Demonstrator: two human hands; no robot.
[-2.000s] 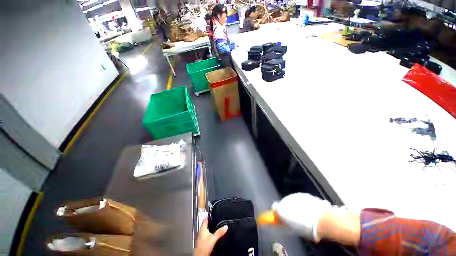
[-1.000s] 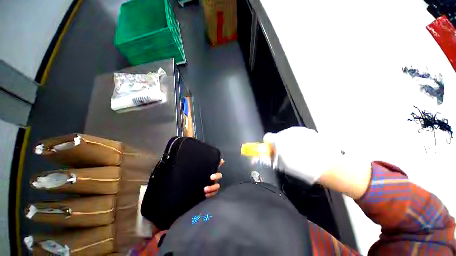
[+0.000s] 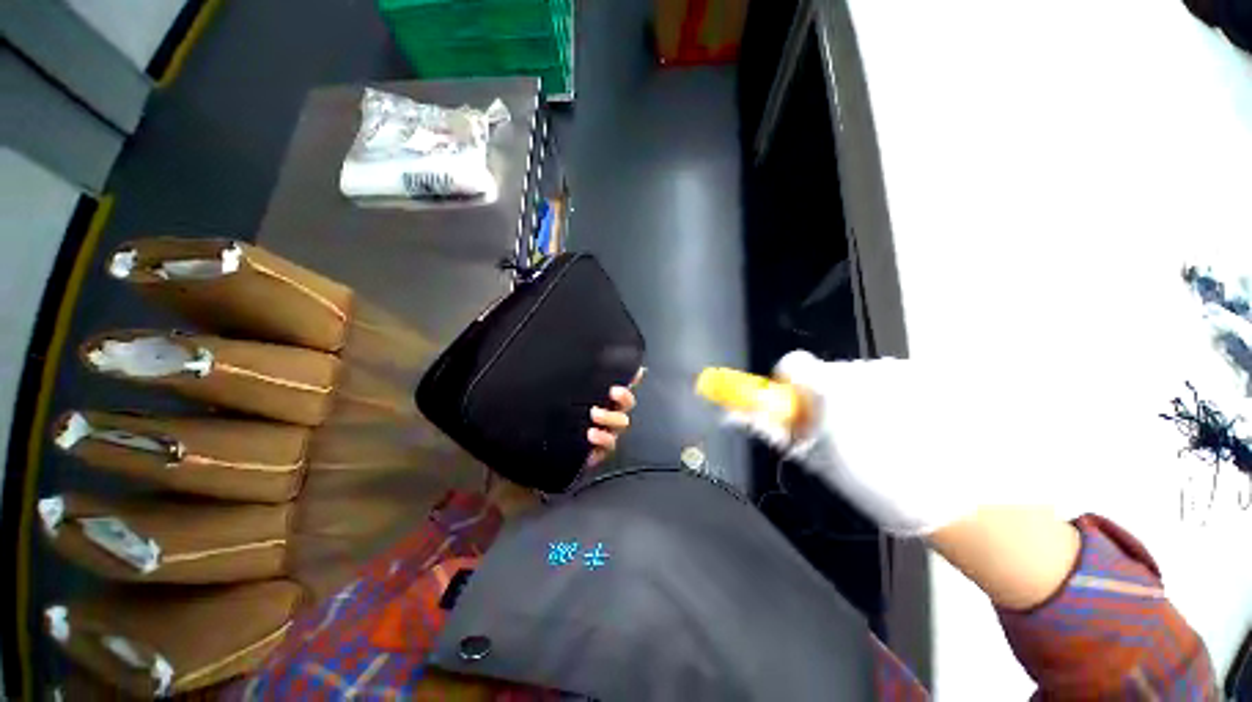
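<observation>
A black zip bag (image 3: 549,364) is held up in front of me, tilted, its broad face towards me. My left hand (image 3: 611,418) grips it from behind and below; only its fingertips show at the right edge. My right hand (image 3: 858,432), in a white glove, is closed around a yellow-orange air blow gun (image 3: 748,394), which points left at the bag. The gun's thin nozzle is blurred.
Several brown bags (image 3: 240,460) stand in a row on the grey table (image 3: 323,151) at left, with a clear plastic packet (image 3: 419,158). A green crate (image 3: 488,39) and a carton (image 3: 700,28) are beyond. Black cords (image 3: 1208,425) lie on the white table (image 3: 1044,178) at right.
The view has tipped down. The black bag has risen from low in the picture and turned its plain face to me. My gloved hand still holds the gun beside it.
</observation>
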